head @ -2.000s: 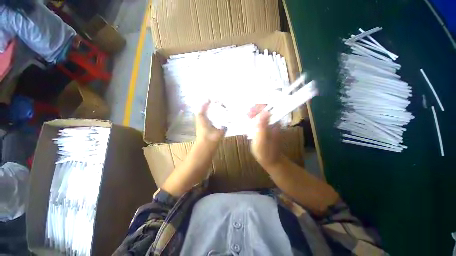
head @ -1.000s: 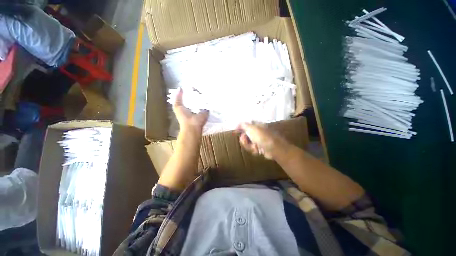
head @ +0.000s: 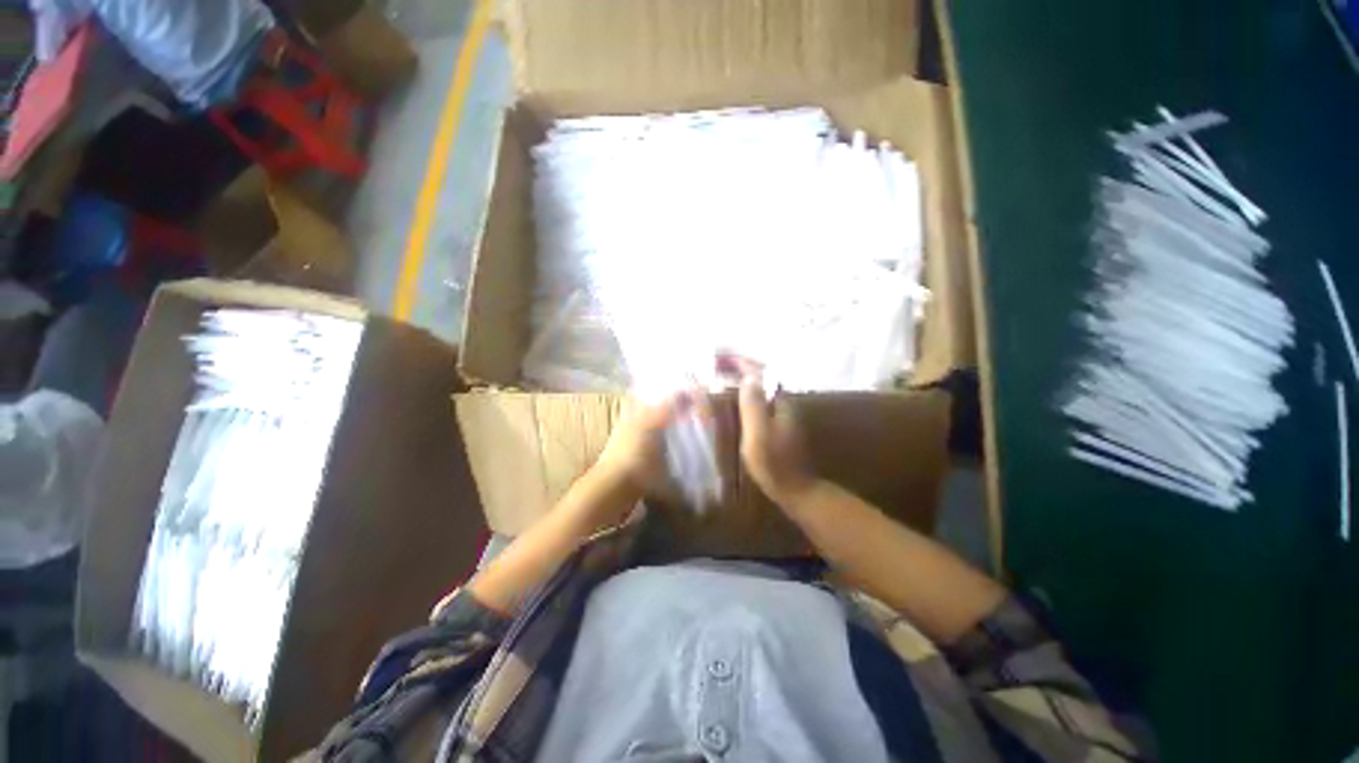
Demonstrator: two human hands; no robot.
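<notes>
An open brown carton (head: 945, 239) stands right in front of me, nearly full of glaring white sticks (head: 730, 224). My left hand (head: 650, 441) is at the carton's near edge, closed on a small bundle of white sticks (head: 696, 459) whose lower ends hang over the near flap. My right hand (head: 768, 432) is just right of the bundle, blurred, its fingers bent near the bundle's top; whether it touches the sticks is unclear. The upper ends of the bundle are lost in the glare.
A loose pile of white sticks (head: 1185, 328) lies on the dark green bench (head: 1163, 641) at right, with two stray sticks beyond. A second carton (head: 395, 477) with sticks stands at left. Red stools (head: 298, 112), a yellow floor line (head: 444, 149) and people's sleeves show at far left.
My left hand has come back from inside the carton to its near edge, now with a bundle. My right hand has moved slightly in beside it. The view has shifted.
</notes>
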